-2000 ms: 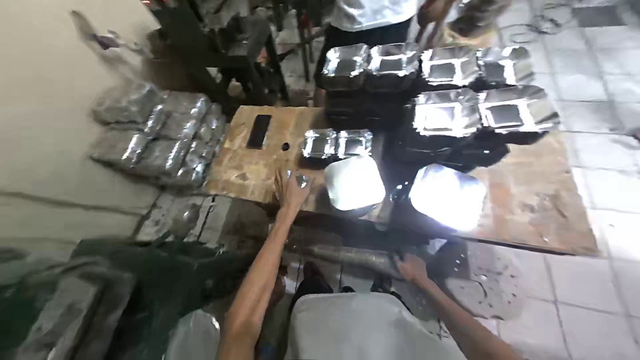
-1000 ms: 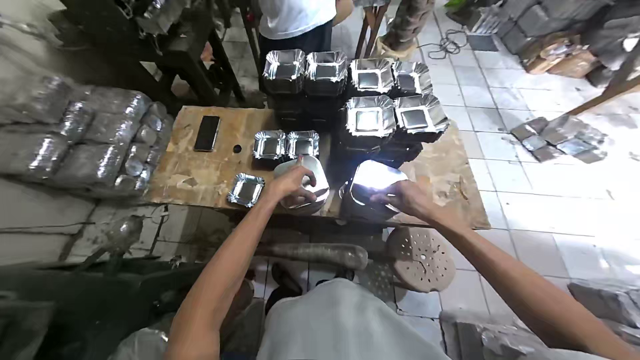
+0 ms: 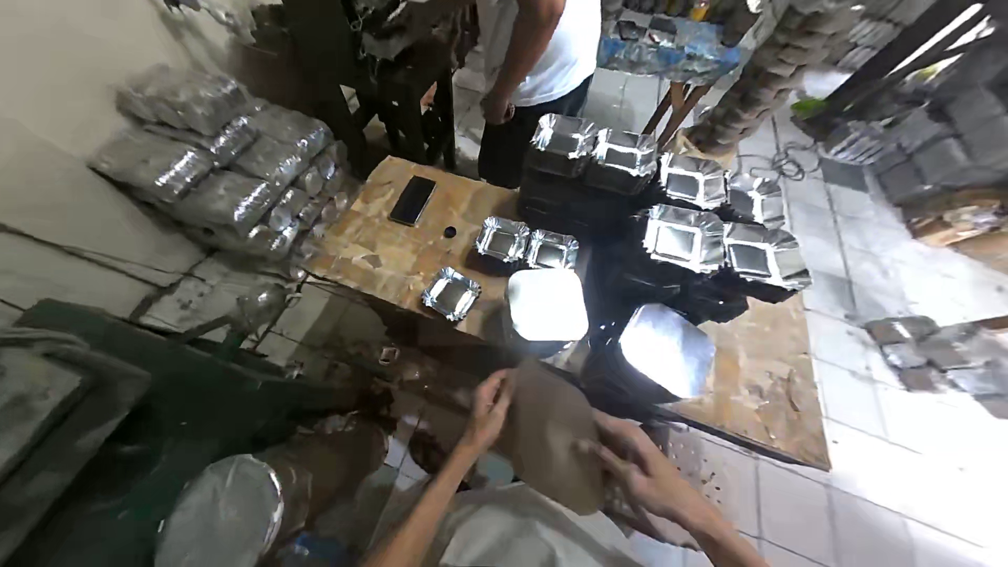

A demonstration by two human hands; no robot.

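My left hand (image 3: 490, 413) grips the upper left edge of a flat grey-brown sheet (image 3: 551, 437) with rounded corners, tilted above my lap. On the sheet's right side is my right hand (image 3: 642, 465), its fingers against the edge. Beyond the hands, a stack topped by a pale, bright square sheet (image 3: 546, 305) stands by the table's near edge, with a shiny metallic sheet stack (image 3: 668, 352) to its right. A single small foil tray (image 3: 451, 294) lies on the left. Two small foil tray stacks (image 3: 502, 239) and several taller foil tray stacks (image 3: 683, 239) stand behind.
A black phone (image 3: 412, 200) and a small dark round object (image 3: 450, 232) lie on the wooden table (image 3: 358, 244). Wrapped bundles (image 3: 228, 161) are piled at the left. A person (image 3: 543, 63) stands beyond the table. A round-topped container (image 3: 222, 512) is at the lower left.
Both hands have moved from the two sheet stacks back toward my lap, where they now hold the grey-brown sheet. The view has shifted.
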